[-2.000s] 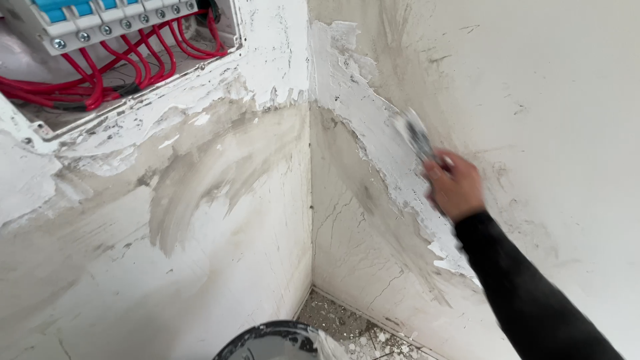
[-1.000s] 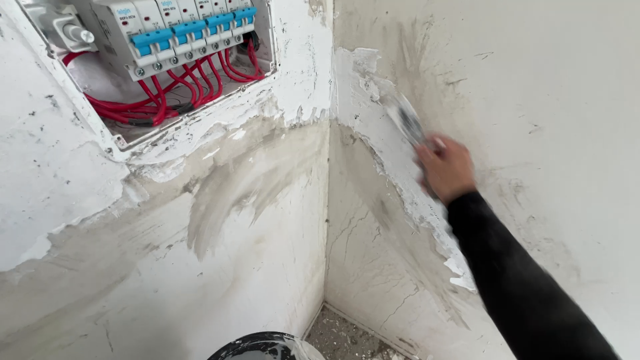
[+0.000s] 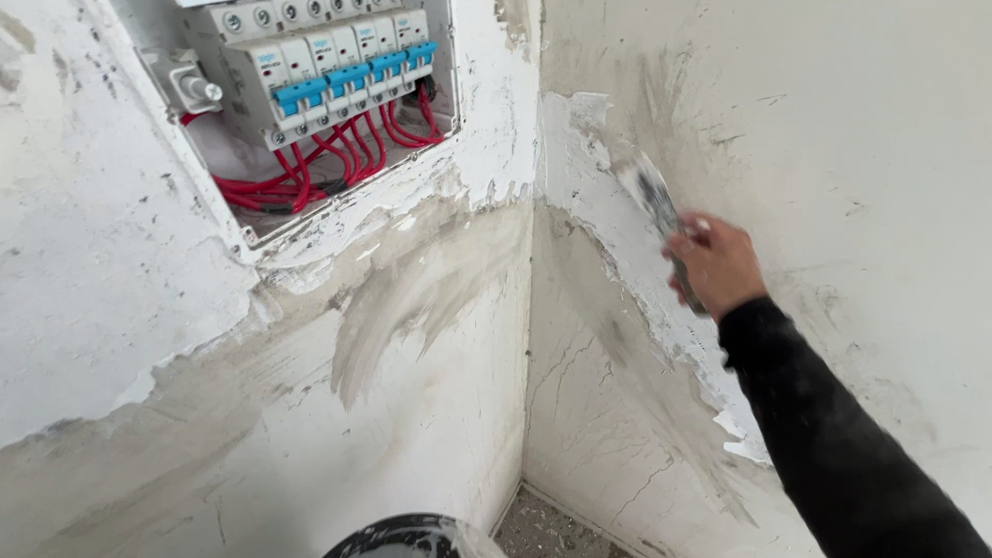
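Observation:
My right hand (image 3: 717, 263), in a black sleeve, grips the handle of a putty knife (image 3: 655, 194). Its blade, smeared with white filler, lies at or close to the right wall, over the upper part of a band of white filler (image 3: 620, 232). That band starts at the wall corner and slants down to the right, with ragged edges over greyish, scraped wall. Whether the blade touches the wall is hard to tell. My left hand is not in view.
An uncovered electrical box in the left wall holds circuit breakers (image 3: 349, 77) with blue levers and red wires (image 3: 302, 178). The rim of a black bucket (image 3: 387, 535) shows at the bottom, before the speckled floor (image 3: 542, 527) in the corner. Cracks run through the lower right wall.
The view has shifted so more of the breaker box shows. My right hand still holds the putty knife, its blade now nearer the upper end of the filler band than two seconds ago.

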